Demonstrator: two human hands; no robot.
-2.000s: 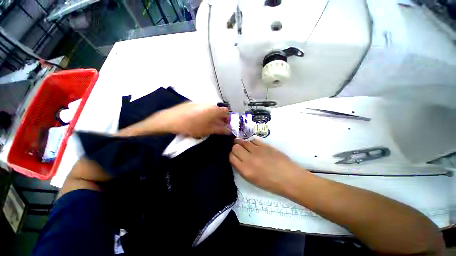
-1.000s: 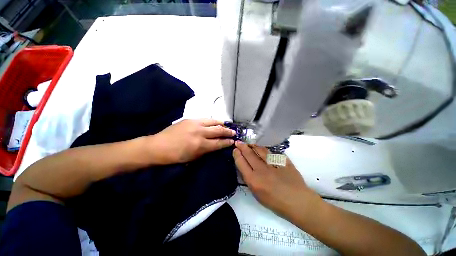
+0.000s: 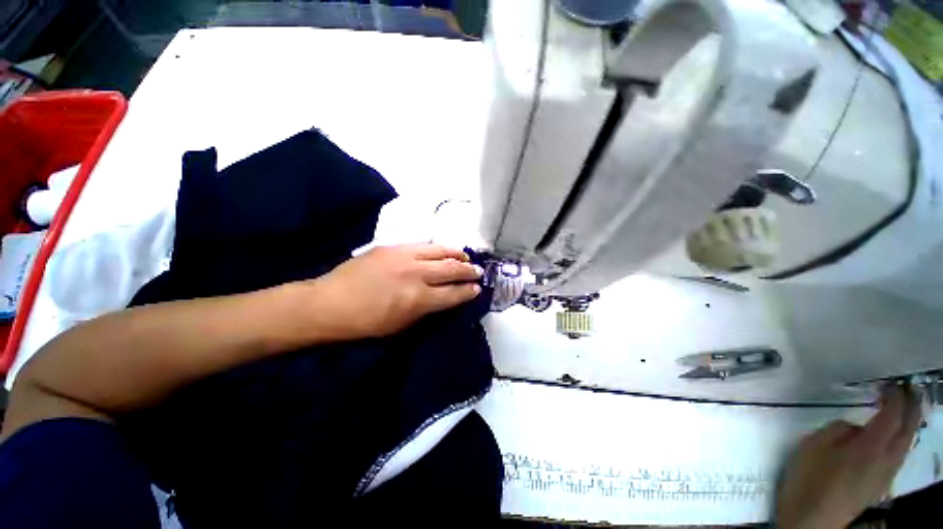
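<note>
A black garment piece [image 3: 414, 372] with a white, stitched-edge section lies over the table's left part and reaches under the machine. My left hand [image 3: 398, 289] rests on it, fingertips holding its edge beside the presser foot [image 3: 509, 281]. The white sewing machine head [image 3: 620, 155] stands over that edge; the needle itself cannot be made out. My right hand [image 3: 853, 455] is off the cloth, blurred, at the lower right, with its fingertips by a metal part at the machine bed's right end. Whether it grips anything cannot be told.
Thread snips [image 3: 732, 363] lie on the machine bed right of the needle area, with thin tweezers [image 3: 713, 282] behind them. A red plastic basket [image 3: 88, 191] with white things inside stands at the left. A printed ruler scale [image 3: 641, 484] runs along the front.
My right hand has left the cloth beside the presser foot and moved far to the right. My left hand stays at the garment's edge. The view has turned, bringing the machine head closer.
</note>
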